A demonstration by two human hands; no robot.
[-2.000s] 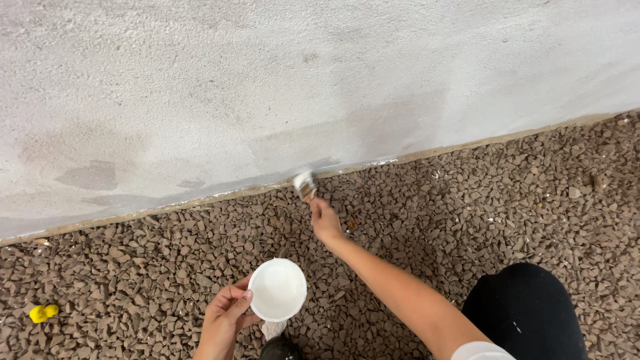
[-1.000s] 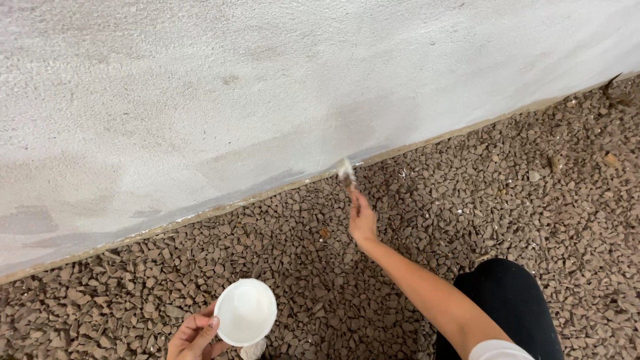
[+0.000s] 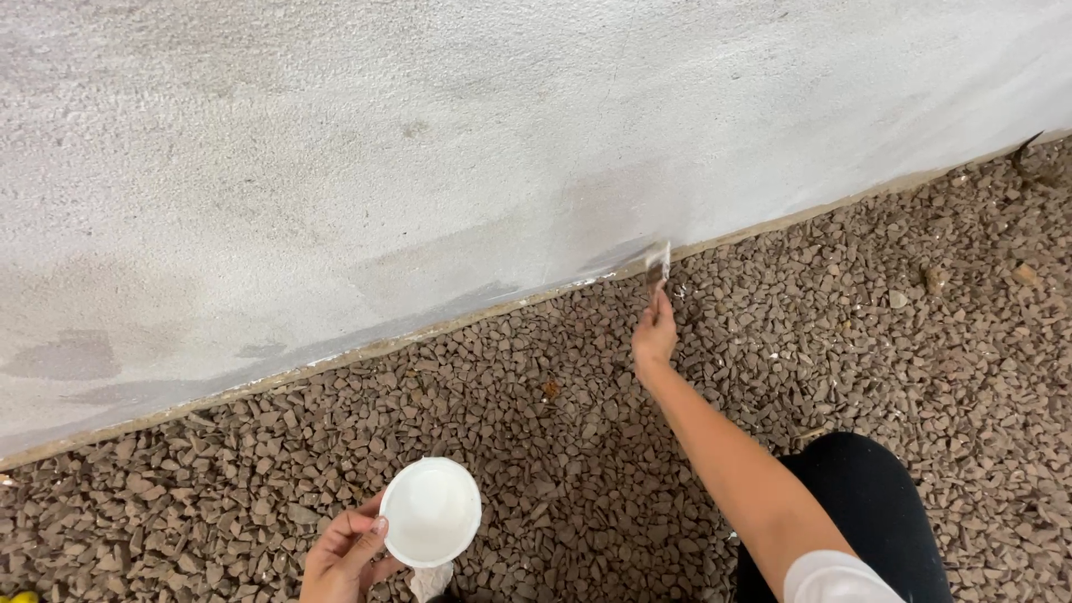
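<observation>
My right hand (image 3: 655,335) grips a flat paintbrush (image 3: 658,265) by its handle. The white-tipped bristles are at the foot of the rough whitish wall (image 3: 502,151), just above its bottom edge; the brush is a little blurred. At the lower left my left hand (image 3: 352,548) holds a round white tub (image 3: 431,512) by its rim, thumb on the near side, over the gravel. White paint, or something like it, shows inside the tub. Darker grey patches run along the lower wall left of the brush.
Brown gravel (image 3: 536,435) covers the ground up to a narrow tan ledge (image 3: 435,331) along the wall. My knee in black cloth (image 3: 863,502) is at the lower right. A yellow object (image 3: 21,597) shows at the bottom left corner, and a dark thin thing (image 3: 1023,146) stands by the wall at far right.
My right hand has moved the brush to the right along the wall's bottom edge. My left hand still holds the tub. The view has shifted somewhat.
</observation>
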